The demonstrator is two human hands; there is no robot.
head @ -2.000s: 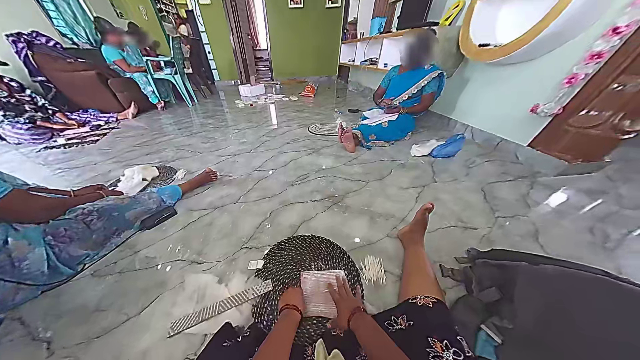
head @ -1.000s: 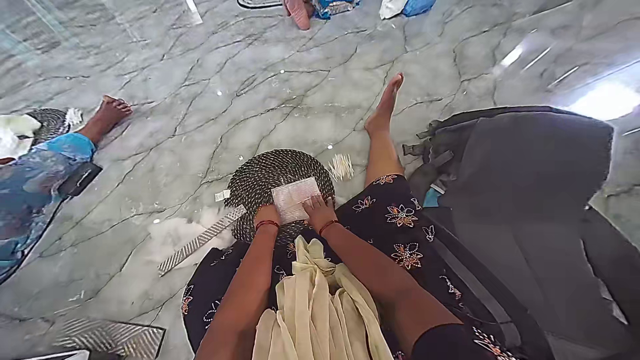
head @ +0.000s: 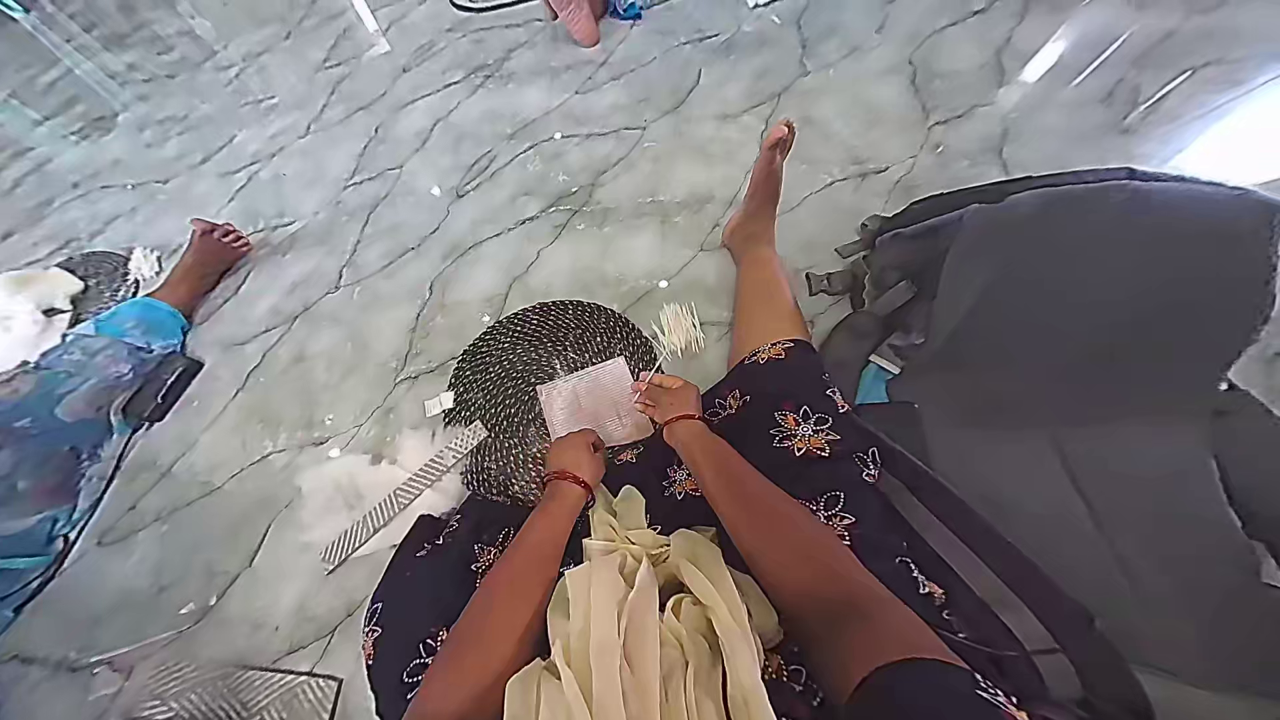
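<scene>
A pale, finely ribbed rectangular sheet (head: 592, 400) lies over the lower right of a round dark woven mat (head: 540, 345). My left hand (head: 576, 456) has its fingers closed on the sheet's lower edge. Beside the sheet's right edge, my right hand (head: 668, 398) pinches a thin white stick (head: 650, 378). A bundle of similar white sticks (head: 680, 330) lies on the floor at the mat's right edge. White cotton fluff (head: 345, 490) and a striped flat strip (head: 400, 500) are to the mat's left, the strip's upper end reaching the mat.
A dark grey backpack (head: 1060, 400) lies at the right, beside my outstretched leg. At the left is another person's leg and foot (head: 208, 262), near a second woven mat (head: 95, 280) with white fluff. A patterned flat item (head: 240, 692) rests at the lower left.
My right hand has moved off the sheet's surface to its right edge and now holds a thin stick. The view has tilted down since the earliest frame.
</scene>
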